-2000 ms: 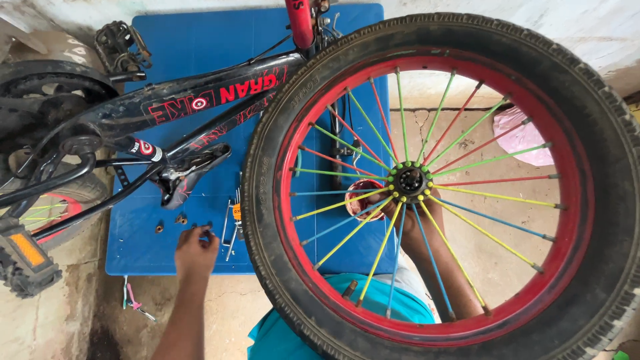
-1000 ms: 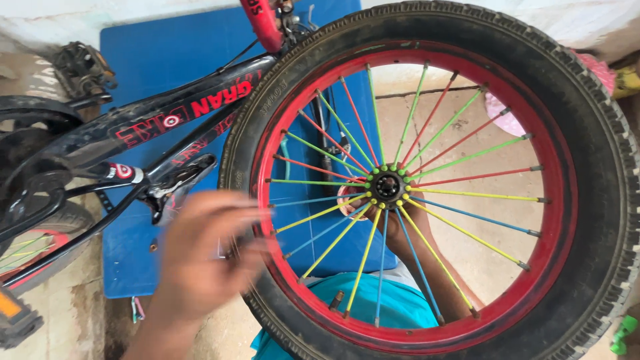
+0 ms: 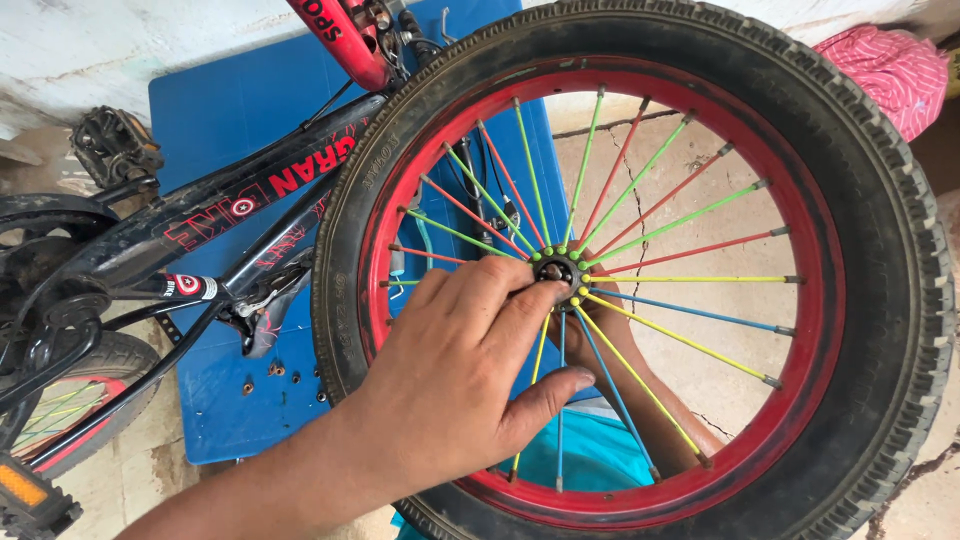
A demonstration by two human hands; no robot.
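Observation:
A bicycle wheel with a knobbly black tyre (image 3: 885,247), red rim and coloured spokes stands across the view. My left hand (image 3: 457,360) reaches over its near side, index and middle fingertips touching the hub (image 3: 576,289) beside a rusty axle end (image 3: 553,271); the thumb is apart. Whether a small part sits under those fingertips is not clear. Behind the spokes, my right hand (image 3: 600,322) is against the back of the hub, its fingers mostly hidden. Several small metal parts (image 3: 277,368) lie on the blue table (image 3: 225,405), left of the tyre.
The black bicycle frame (image 3: 247,202) with a red fork (image 3: 349,45) lies over the table at the left, with pedals (image 3: 116,146) and another wheel (image 3: 120,375) beyond it. A pink striped cloth (image 3: 889,71) is at the upper right, near a whitish wall.
My left hand was over the small parts on the table; it has moved right and now touches the hub. The right hand has stayed behind the hub. The view is closer to the wheel.

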